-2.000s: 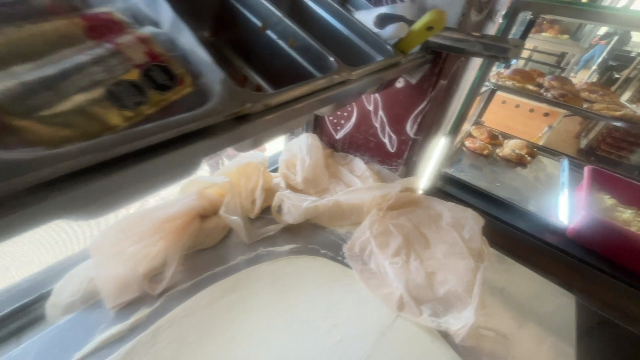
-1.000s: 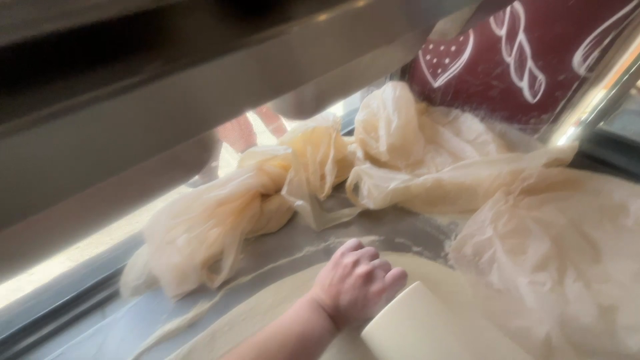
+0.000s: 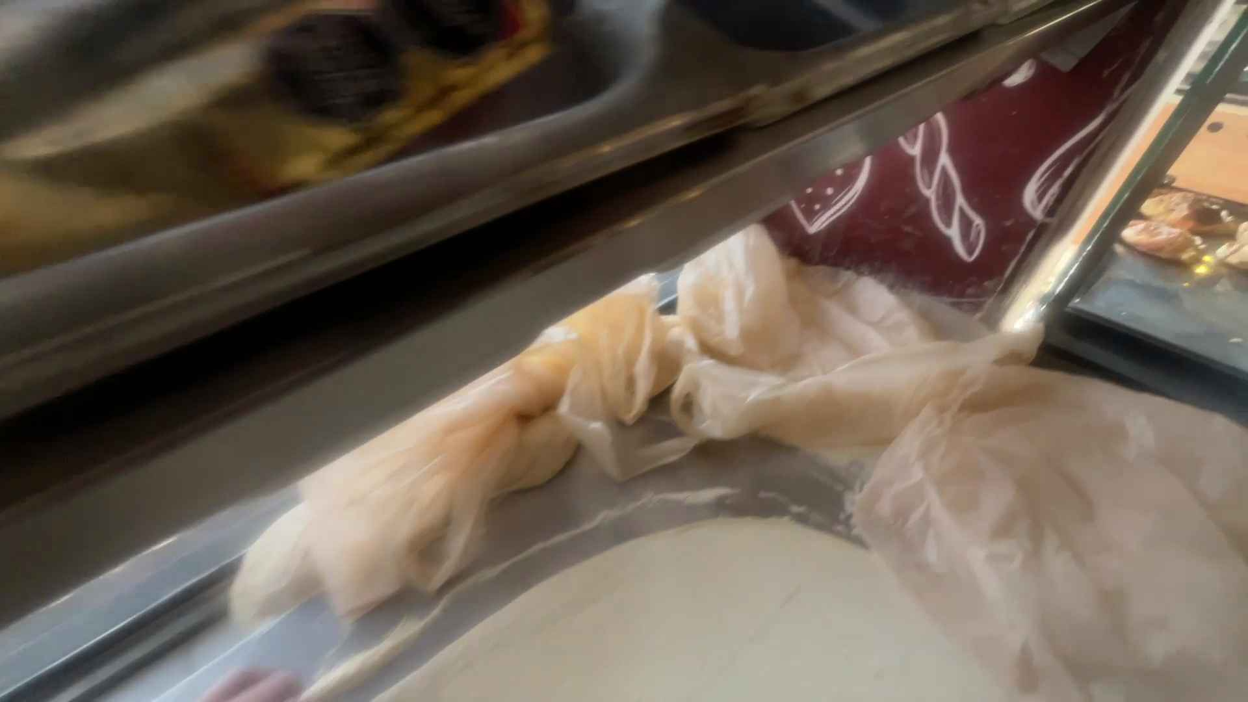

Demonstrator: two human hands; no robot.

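Observation:
A wide, pale sheet of rolled dough (image 3: 702, 614) with a rounded edge lies flat on the grey metal work surface (image 3: 604, 487). Only a few blurred fingertips of my left hand (image 3: 255, 686) show at the bottom left edge, beside the dough's left side; whether they touch or hold anything cannot be seen. My right hand is out of view. Behind the dough lies crumpled, translucent plastic film (image 3: 409, 497), bunched and twisted. More of this thin plastic (image 3: 1063, 526) spreads on the right, against or over the dough's edge.
A metal shelf edge (image 3: 546, 283) crosses overhead from left to upper right, bearing a metal tray (image 3: 585, 127) with a yellow package (image 3: 439, 107). A dark red panel with white drawings (image 3: 907, 214) stands behind. At right, a glass display case holds baked pastries (image 3: 1160, 239).
One second ago my left hand was over the dough beside a pale, rounded form; now only fingertips show at the bottom left and that form is out of view. The view has shifted.

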